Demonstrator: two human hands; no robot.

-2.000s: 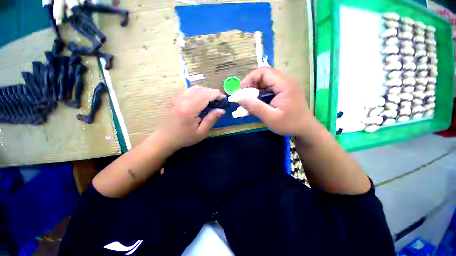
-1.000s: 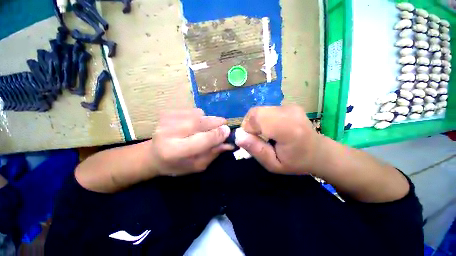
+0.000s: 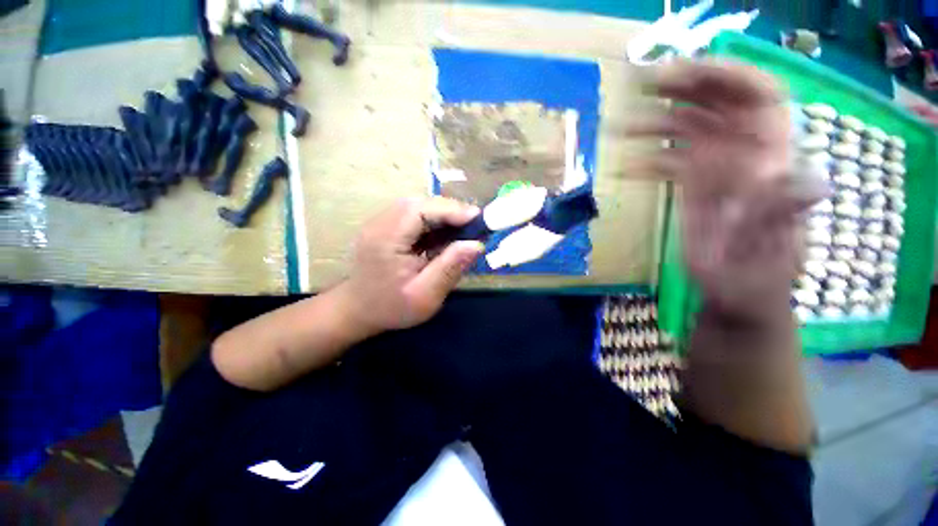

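Observation:
My left hand (image 3: 401,265) is shut on a joined leg assembly (image 3: 514,209), a dark limb with two cream-white pieces, held over the lower part of the blue work pad (image 3: 514,77). The assembly partly covers the bright-green cap (image 3: 513,189) on the brown cardboard patch (image 3: 483,144). My right hand (image 3: 730,170) is off the assembly and strongly blurred, over the left side of the green tray (image 3: 674,298); whether it holds anything cannot be told. Rows of cream body parts (image 3: 849,216) lie in the tray.
Dark leg parts (image 3: 87,162) lie lined up at left on the cardboard sheet (image 3: 360,123), with one loose leg part (image 3: 254,193) beside them. White crumpled strips (image 3: 684,33) lie at the tray's upper left corner. Small cream-and-dark parts (image 3: 640,354) show below the bench edge.
Both hands were together on the parts near the lap. My left hand now holds the assembly higher, over the pad, and my right hand has moved away to the right. The view has shifted.

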